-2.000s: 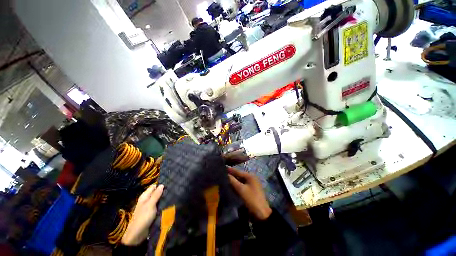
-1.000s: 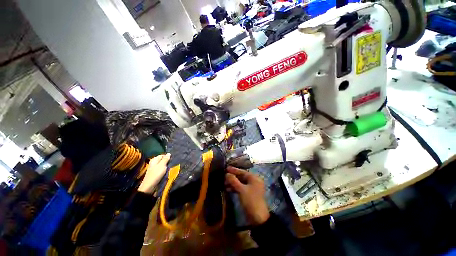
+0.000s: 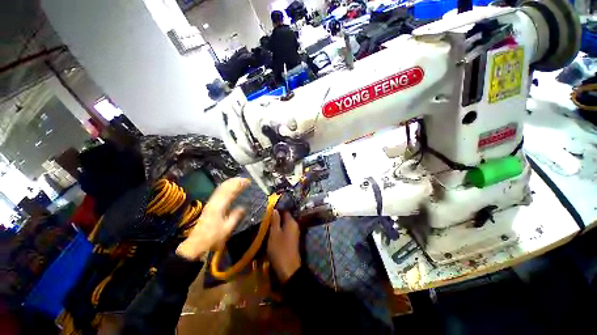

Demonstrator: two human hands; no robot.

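A black bag panel (image 3: 243, 237) lies under my hands at the needle end of the white sewing machine (image 3: 386, 98). Its yellow-orange handle (image 3: 247, 260) loops toward me, with one tab close to the presser foot area (image 3: 283, 171). My left hand (image 3: 218, 219) is spread flat over the panel's left part, fingers apart, and covers much of it. My right hand (image 3: 283, 243) is at the panel's right edge, just below the needle area, with its fingertips at the bag edge by the cylinder arm (image 3: 357, 201). Its exact grip is partly hidden.
Black pieces with bunched yellow-orange handles (image 3: 167, 198) are piled at left, beside a blue bin (image 3: 62, 275). A camouflage heap (image 3: 190, 152) lies behind. A brown board (image 3: 229, 315) is below the work. A green cylinder (image 3: 495, 171) is on the machine. A person (image 3: 283, 47) is behind.
The bag turned and moved in to the needle area, its handle now looping lower. My left hand went from holding the panel edge to spread over it. My right hand moved left. The view shifted slightly.
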